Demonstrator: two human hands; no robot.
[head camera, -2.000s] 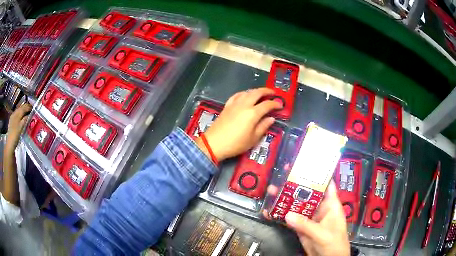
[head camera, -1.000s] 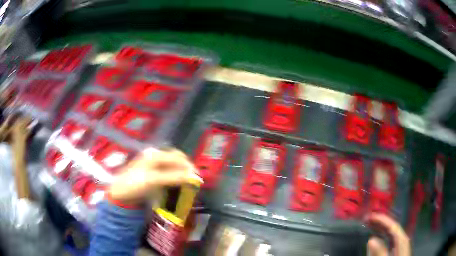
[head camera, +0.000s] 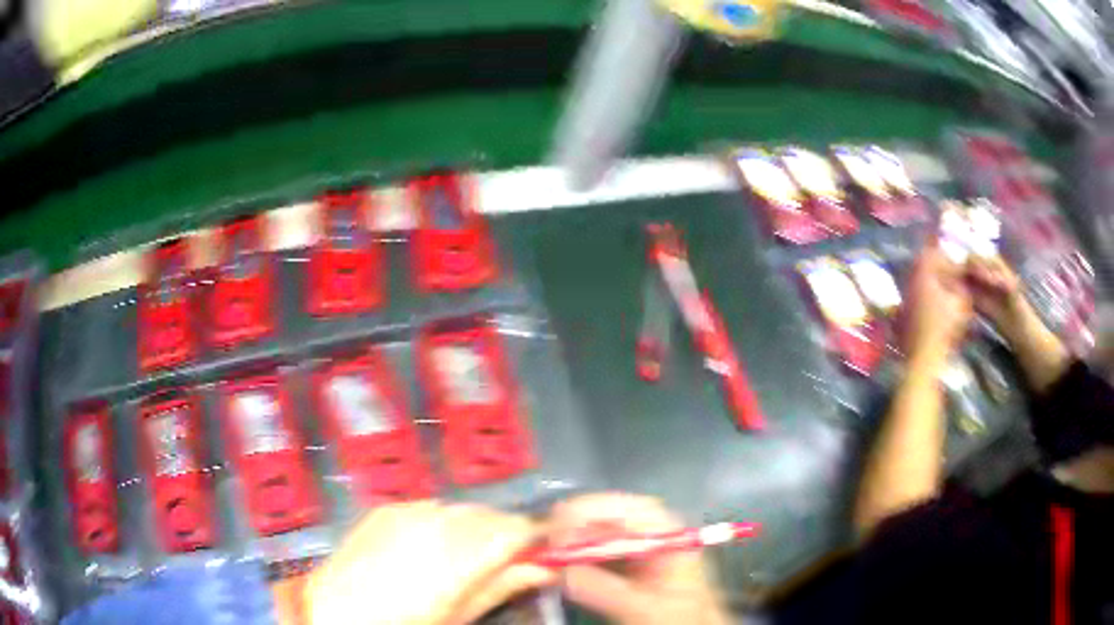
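A slim red pen (head camera: 727, 534) with a pale band near its right end lies across my two hands at the bottom centre. My right hand (head camera: 641, 568) is closed around its middle. My left hand (head camera: 428, 564), with a blue sleeve, has its fingertips at the pen's left end. The picture is blurred and the lower parts of both hands are cut off. A clear plastic tray (head camera: 556, 421) on the left holds red phones, back up, in two rows; one front-row phone (head camera: 476, 403) lies just above my hands. Their bays show pale labels.
More slim red tools (head camera: 721, 366) lie on the dark mat right of the tray. Farther right, another person's hands (head camera: 941, 299) work by a tray of phones with bright screens (head camera: 843, 305). A green conveyor (head camera: 367, 122) and a grey post (head camera: 617, 92) stand behind.
The view has swung right. The lit phone, held in my right hand and then seen by my left, is out of sight. My hands have come together with a red pen, and the near tray row is filled.
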